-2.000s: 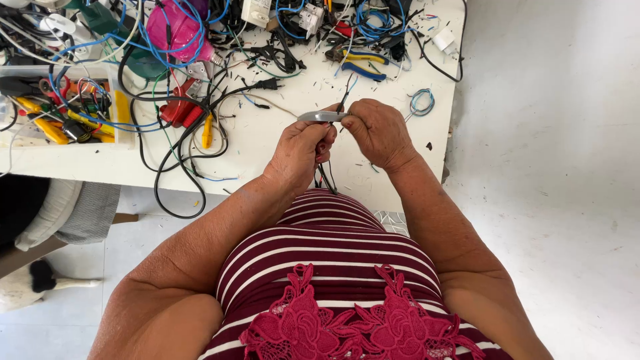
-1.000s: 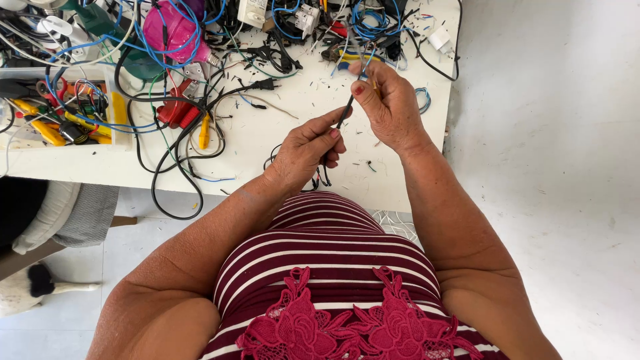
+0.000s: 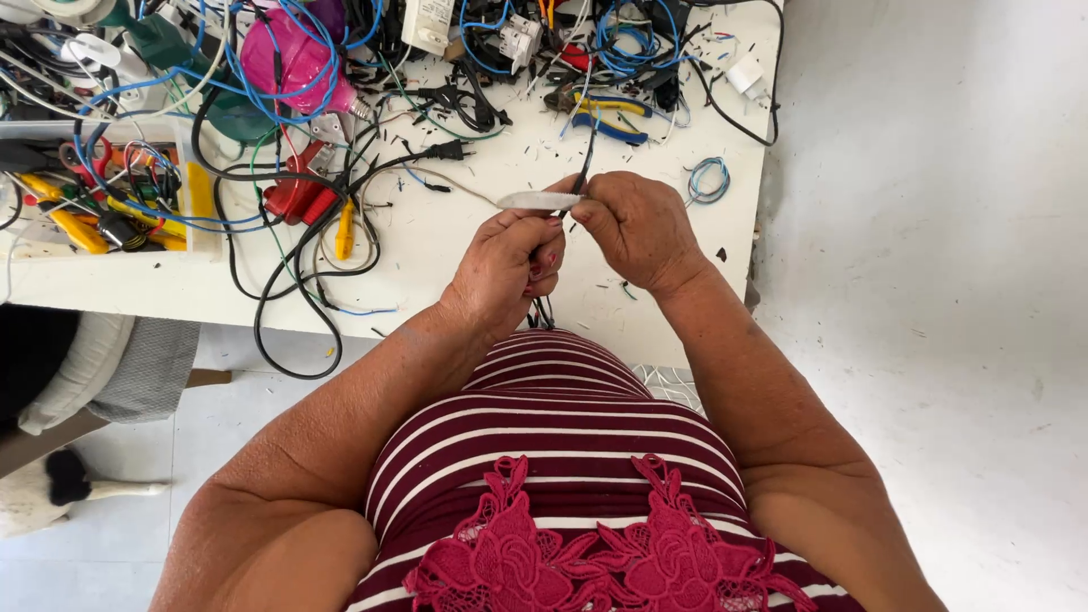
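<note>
My left hand (image 3: 514, 259) is closed around a black cable (image 3: 581, 174) near the table's front edge. The cable's upper end points away from me, and thin dark wires show below the hand. My right hand (image 3: 642, 225) grips a knife whose serrated metal blade (image 3: 540, 201) lies across the cable, just above my left fingers. Its handle is hidden in the fist. Beyond my hands lie pliers with blue and yellow handles (image 3: 614, 127). To the right of my right hand rests a small coil of blue wire (image 3: 708, 180).
Tangled cables and a pink bulb-shaped object (image 3: 289, 61) fill the back left. A clear plastic bin (image 3: 202, 191) of tools stands at the left, beside a red tool (image 3: 297, 189). A white plug adapter (image 3: 746, 76) lies near the right edge. An animal (image 3: 64, 489) is on the floor.
One second ago my right hand was farther up, beyond my left; now it has come back beside it, with the blade across the cable. My left hand has kept the cable throughout.
</note>
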